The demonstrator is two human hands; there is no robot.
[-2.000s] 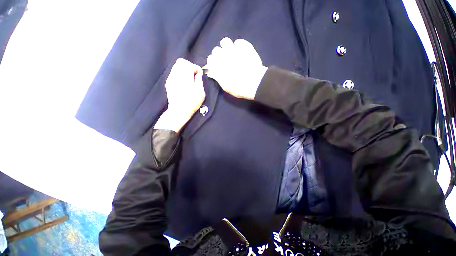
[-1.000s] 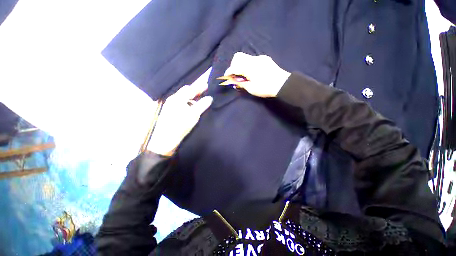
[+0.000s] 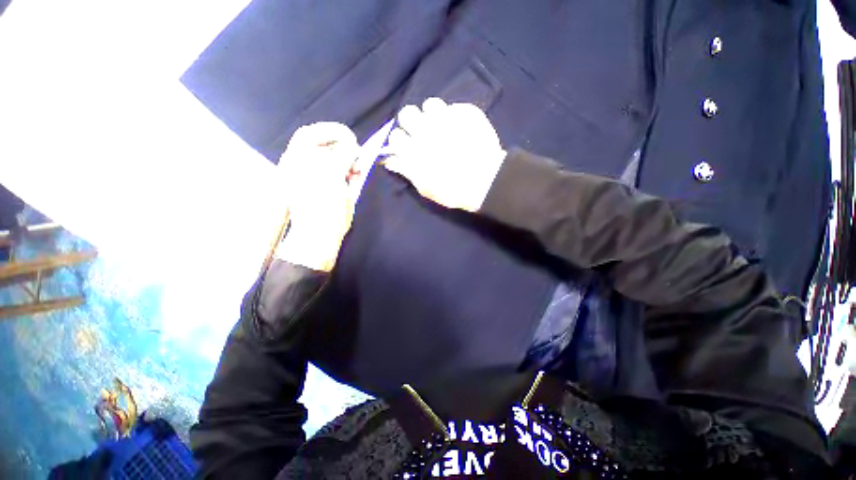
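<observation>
A navy coat lies across the white table, its front with shiny buttons at the right. A pocket flap shows above my right hand. My left hand is at the coat's left side edge, fingers curled at the cloth. My right hand is close beside it, fingertips pinching the coat's edge. Both hands are overexposed, so finger detail is faint. The snips are not visible now. Wrinkled blue lining shows at the opening near the hem.
The white table extends to the left. Dark hangers lie at the right edge. Below left are a blue floor, a wooden stool-like frame and a blue plastic crate.
My right hand has moved slightly left and down, and the snips seen in it one second ago no longer show. My left hand has curled from a flatter pose. The pocket flap is now uncovered.
</observation>
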